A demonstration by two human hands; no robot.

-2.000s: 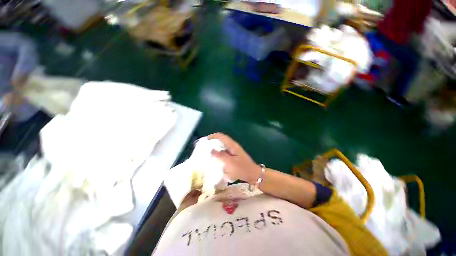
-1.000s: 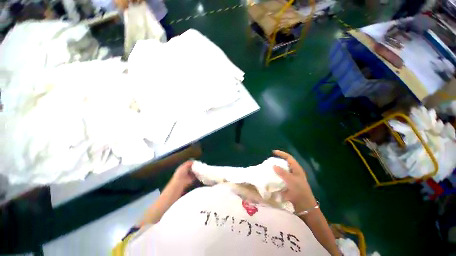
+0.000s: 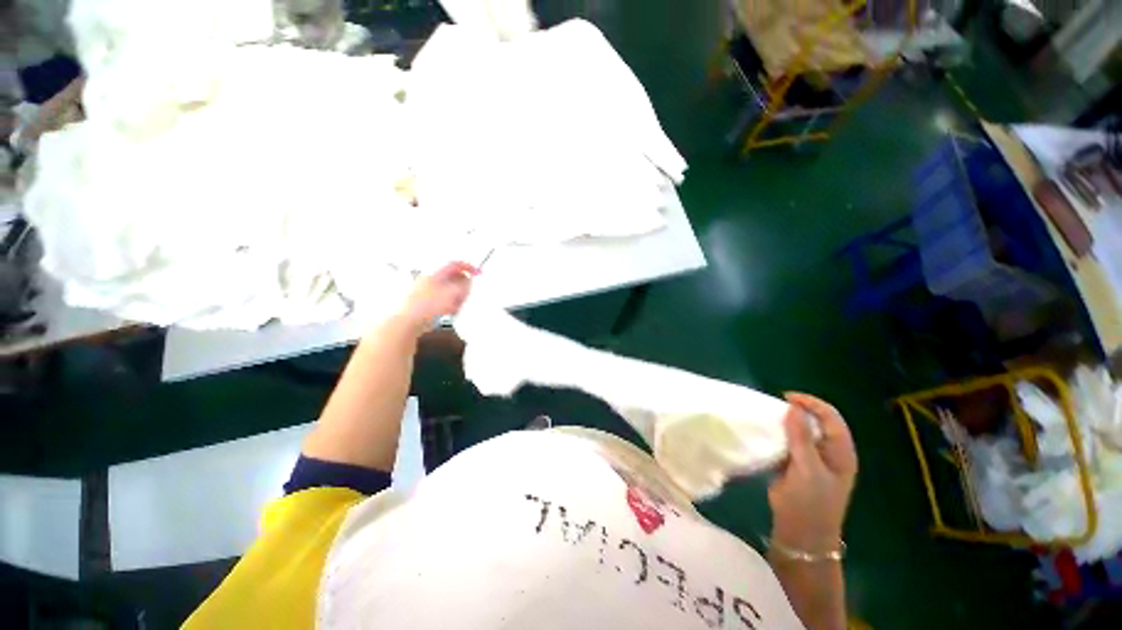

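Note:
A narrow white cloth piece [image 3: 603, 375] is stretched slantwise in front of my printed top. My right hand [image 3: 815, 455] grips its right end. My left hand [image 3: 441, 295] is at its upper left end, near the table edge, with the fingertips at the cloth's corner; a thin dark line shows by the fingertips, too small to name. Behind, a loose white garment heap [image 3: 209, 185] and a flatter white stack [image 3: 554, 135] lie on the pale table [image 3: 652, 252].
A yellow-framed trolley [image 3: 929, 474] with white cloth stands at the right. Blue crates [image 3: 972, 228] are beside another table [image 3: 1070, 265]. A trolley with a brown top [image 3: 806, 37] stands at the back. Part of a person's arm [image 3: 52, 105] shows at far left.
My hands have spread apart, the left moving up towards the table and the right moving right. The cloth, bunched between them earlier, is now drawn out. The view has turned right.

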